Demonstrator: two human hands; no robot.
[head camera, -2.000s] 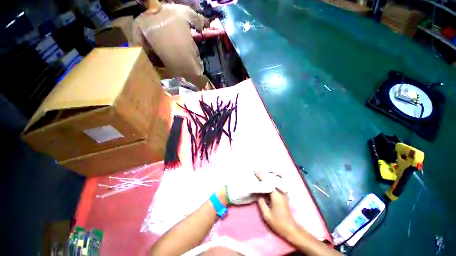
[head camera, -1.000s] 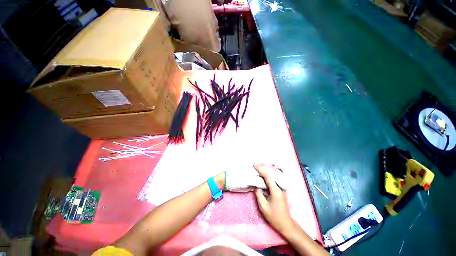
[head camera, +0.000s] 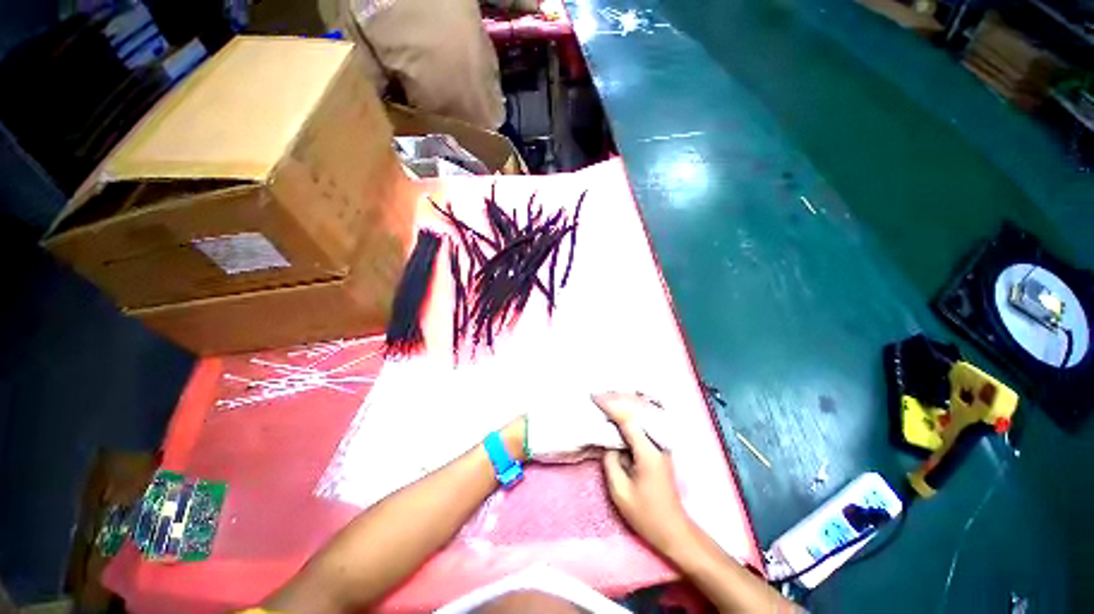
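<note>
My left hand (head camera: 569, 434) wears a white knit glove, with a blue wristband behind it, over the red table's white plastic sheet (head camera: 588, 360). My bare right hand (head camera: 641, 470) touches the gloved fingertips, its index finger across the top and its thumb below. Whether either hand holds something is hidden. Dark strips lie in a loose pile (head camera: 510, 274) beyond my hands, with a straight black bundle (head camera: 414, 294) to its left.
A cardboard box (head camera: 204, 258), white strips (head camera: 294, 381) and circuit boards (head camera: 180, 518) are left. On the green bench are a yellow soldering gun (head camera: 974, 402) by its stand, a power strip (head camera: 840, 528) and a black square unit (head camera: 1020, 300). A person (head camera: 432, 54) stands beyond.
The view has tilted down, then shifted slightly. My hands stay together; my right index finger has come over the top of the gloved fingers since the earliest frame.
</note>
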